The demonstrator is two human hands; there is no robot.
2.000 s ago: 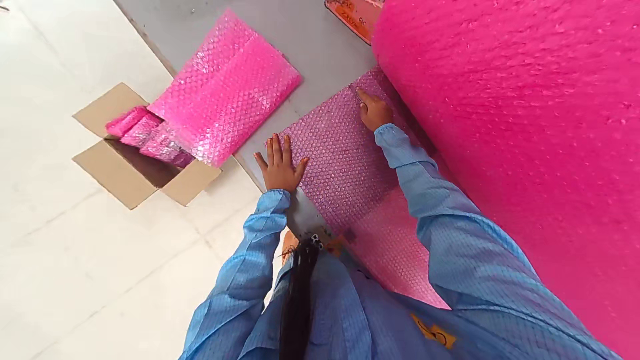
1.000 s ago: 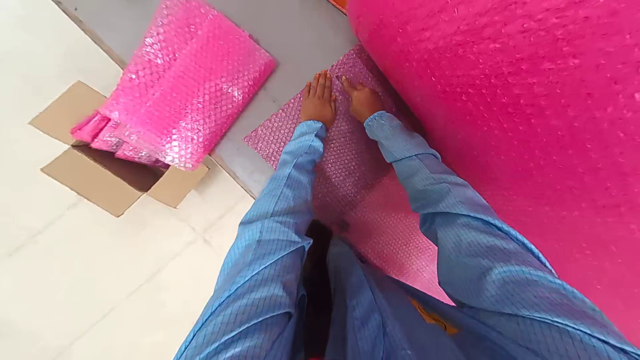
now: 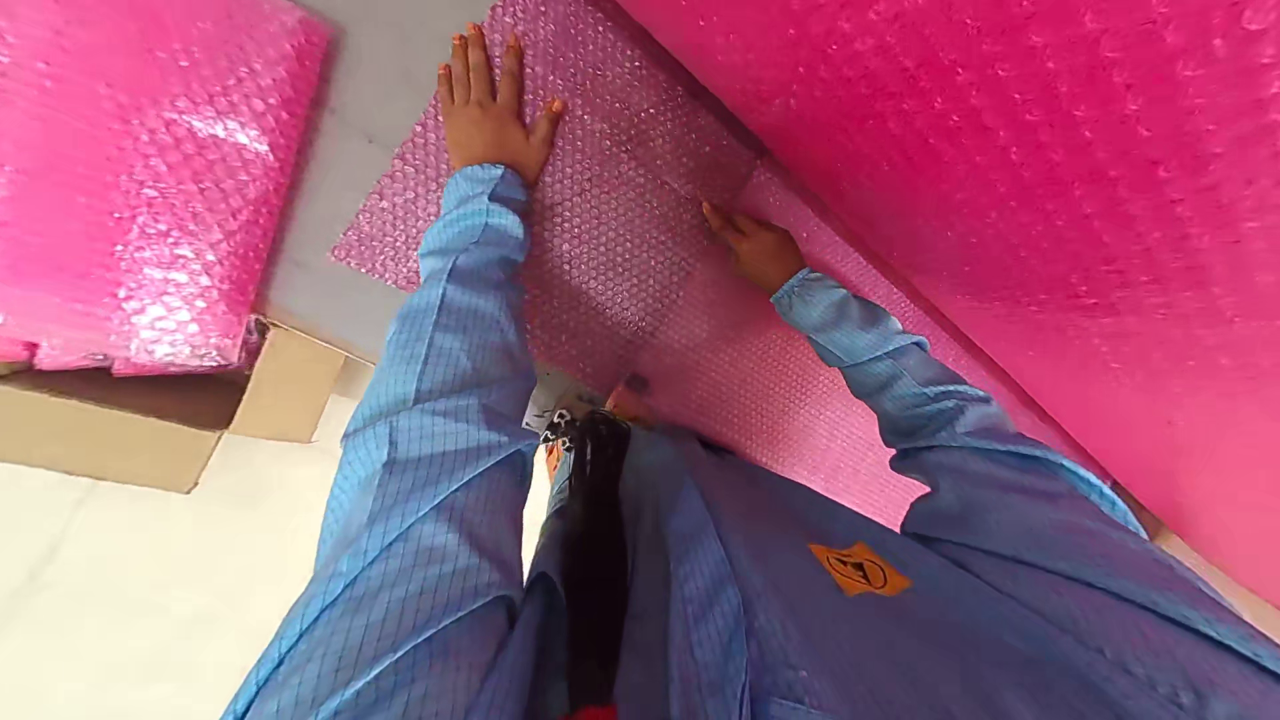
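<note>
A sheet of pink bubble wrap [image 3: 600,220] lies flat over the grey tabletop, partly doubled, with a paler single layer running toward my body. My left hand [image 3: 495,120] rests palm down near the sheet's upper left edge, fingers spread, gripping nothing. Farther right, my right hand [image 3: 757,245] touches the sheet close to where the darker doubled part meets the paler one; its index finger points out and the other fingers are curled under, so whether they pinch the film is hidden. A huge roll of pink bubble wrap [image 3: 1000,180] stands along the right side.
Folded pink bubble wrap pieces [image 3: 150,170] lie at the upper left, reaching over an open cardboard box [image 3: 110,430]. The grey table [image 3: 350,130] has its edge beside the box. Pale floor shows at the lower left.
My right hand has moved down the sheet, toward my body, away from my left hand. My left hand has gone from beside the right one to the sheet's upper left edge. The view has shifted.
</note>
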